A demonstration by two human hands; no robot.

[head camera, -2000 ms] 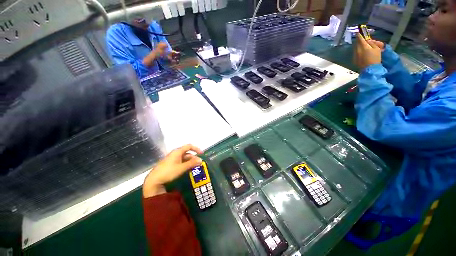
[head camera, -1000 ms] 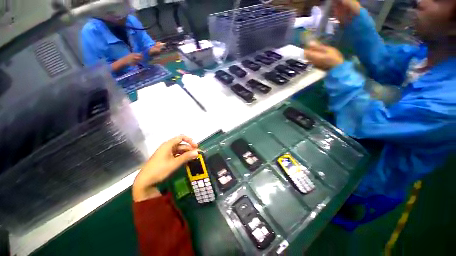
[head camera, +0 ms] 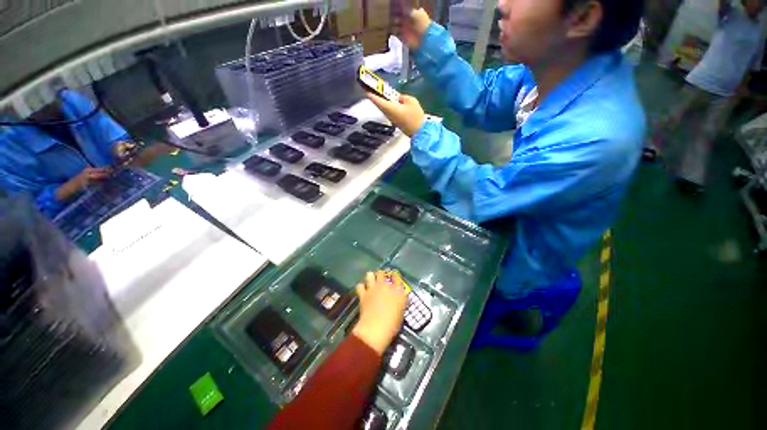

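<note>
My left hand (head camera: pixel 383 304), in a dark red sleeve, reaches over the clear blister tray (head camera: pixel 446 220). Its fingers close on the upper end of a phone with a yellow frame and pale keys (head camera: pixel 418 314). The hand covers the screen. Face-down black phones lie in tray pockets: one at the near left (head camera: pixel 274 338), one beside it (head camera: pixel 320 291) and one at the far end (head camera: pixel 395 210). The sleeve hides some pockets, and a dark part shows by the bottom edge. A green battery (head camera: pixel 205 393) lies left of the tray. My right hand is out of view.
A neighbouring worker in a blue smock (head camera: pixel 547 159) holds a yellow-framed phone (head camera: pixel 380 85). Black phones (head camera: pixel 309 138) stand in rows on the white board (head camera: pixel 189 281). Stacked trays (head camera: pixel 290 84) are behind, another stack (head camera: pixel 59 327) at left. Another worker (head camera: pixel 59 151) sits at far left.
The view has turned right. My left hand has moved from the phone beside the tray to the yellow-framed phone in the tray. The phone held before is no longer visible beside the tray.
</note>
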